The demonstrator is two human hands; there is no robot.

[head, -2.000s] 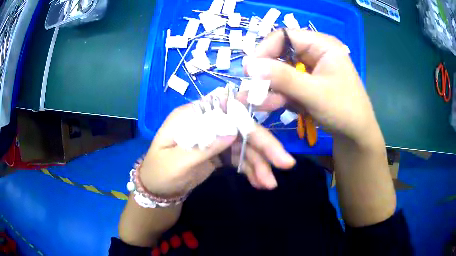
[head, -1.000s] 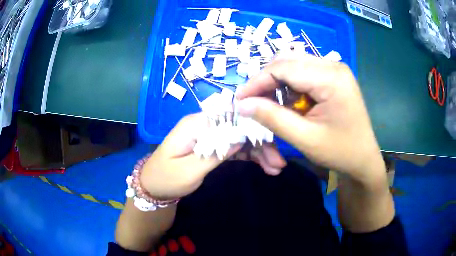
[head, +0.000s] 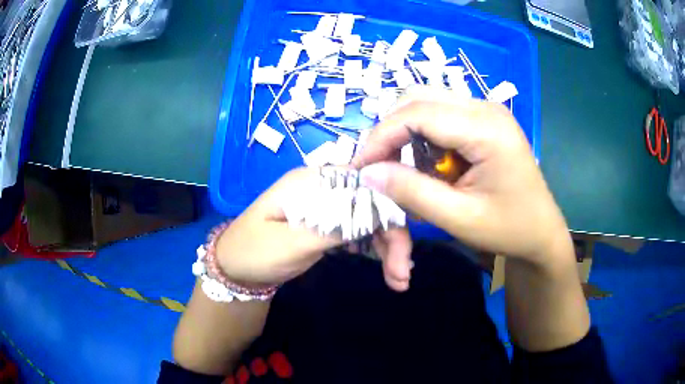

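My left hand (head: 274,236), with a beaded bracelet at the wrist, holds a fanned bunch of tagged rods (head: 342,206), white tags stacked and rod ends in a row on top. My right hand (head: 469,176) has its thumb and index fingertip at the rod ends of the bunch; whether they pinch a single rod is hidden. A small hand tool with an orange-yellow part (head: 446,165) and dark tip is tucked in my right palm. Behind the hands, loose tagged rods (head: 351,75) lie in the blue tray (head: 230,150).
A clear plastic box (head: 120,21) of parts and a long parts bin (head: 22,82) are at the left. A digital scale (head: 559,21) is behind the tray. Red-orange scissors (head: 656,135) and clear plastic bags (head: 650,41) lie at the right. Cardboard boxes (head: 143,214) are under the bench.
The separate tagged rod seen below my right fingertips two seconds ago no longer shows apart from the bunch. My right hand has moved down to the bunch. The left fingers are more curled.
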